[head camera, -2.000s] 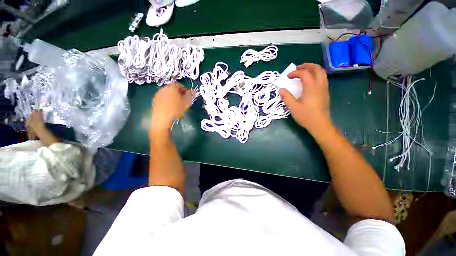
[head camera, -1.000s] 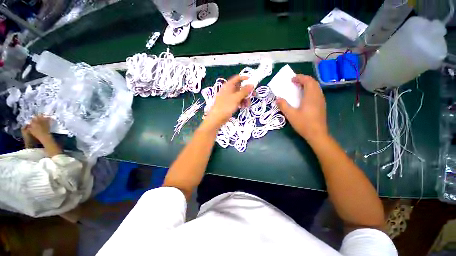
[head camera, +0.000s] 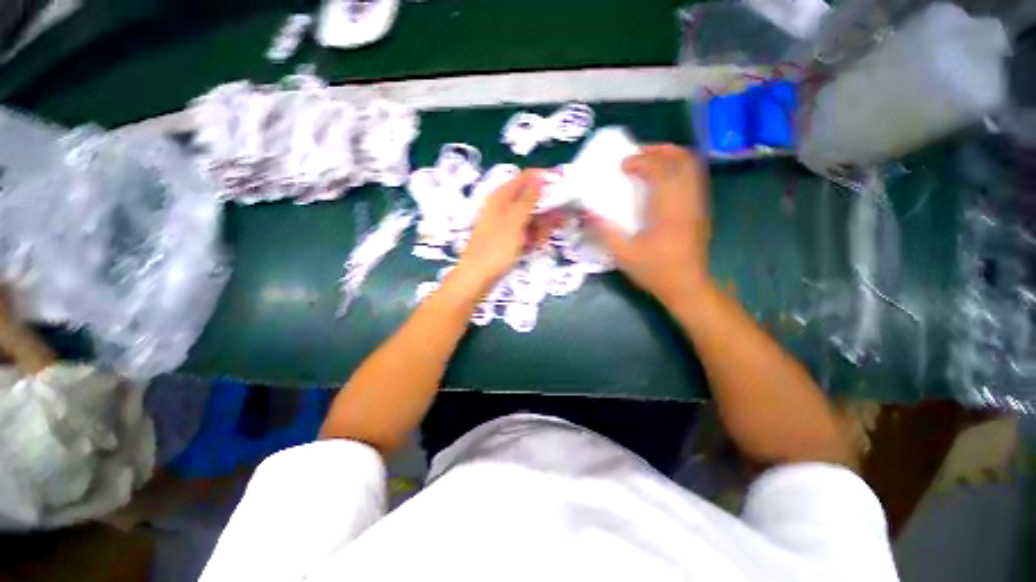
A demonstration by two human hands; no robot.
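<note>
The frame is blurred. My right hand holds a flat white piece, perhaps folded paper or a sleeve. My left hand is beside its left edge over the loose pile of white coiled cables; its fingertips are blurred, and I cannot tell what they hold. A single coil lies above the pile. A dense row of white coils lies to the left. A small fan of thin white strands lies left of the pile.
A crumpled clear plastic bag lies far left, beside a person's sleeve. At right are blue blocks in a clear box, a translucent bottle and thin white wires. A white oval part is at the back.
Since two seconds ago my left hand has moved right from the thin strands to the cable pile, close to the white piece. My right hand still holds that piece. The whole view has shifted.
</note>
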